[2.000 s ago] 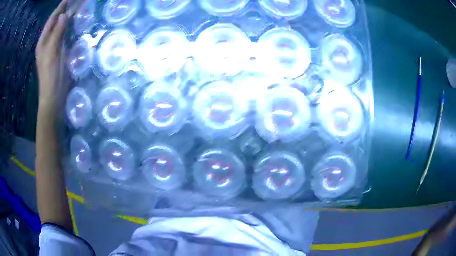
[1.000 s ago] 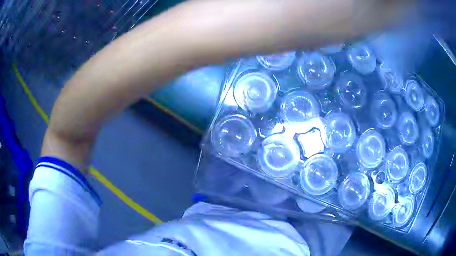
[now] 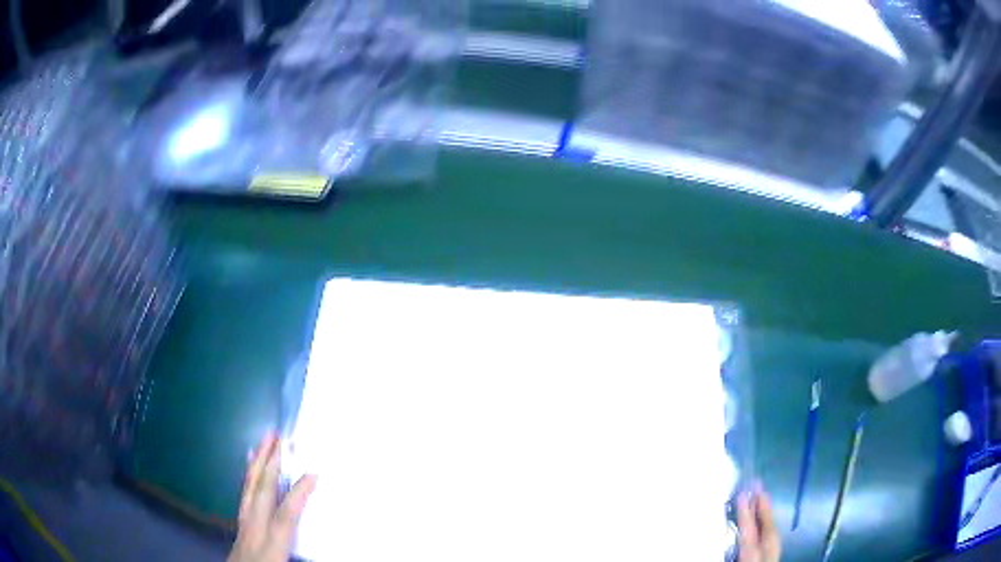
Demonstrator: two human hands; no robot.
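Note:
A blister tray lies on the green mat in front of me. A glaring white rectangle covers nearly all of it, so its pockets and lenses are hidden; only clear edges with a few round shapes show at the sides. My left hand holds the tray's left edge near the bottom of the view, thumb over the rim. My right hand is at the tray's right edge, fingers on the rim, partly cut off by the frame.
A blue-handled brush and a wooden-handled brush lie right of the tray. Beyond are a squeeze bottle, a small white cap and a blue bin. Stacked trays stand left. A flat black case lies at back left.
The view has lifted to show the bench's back. The tray, tilted and turned before, now lies squarely in front of me. My left arm no longer crosses the view; both hands are at its sides.

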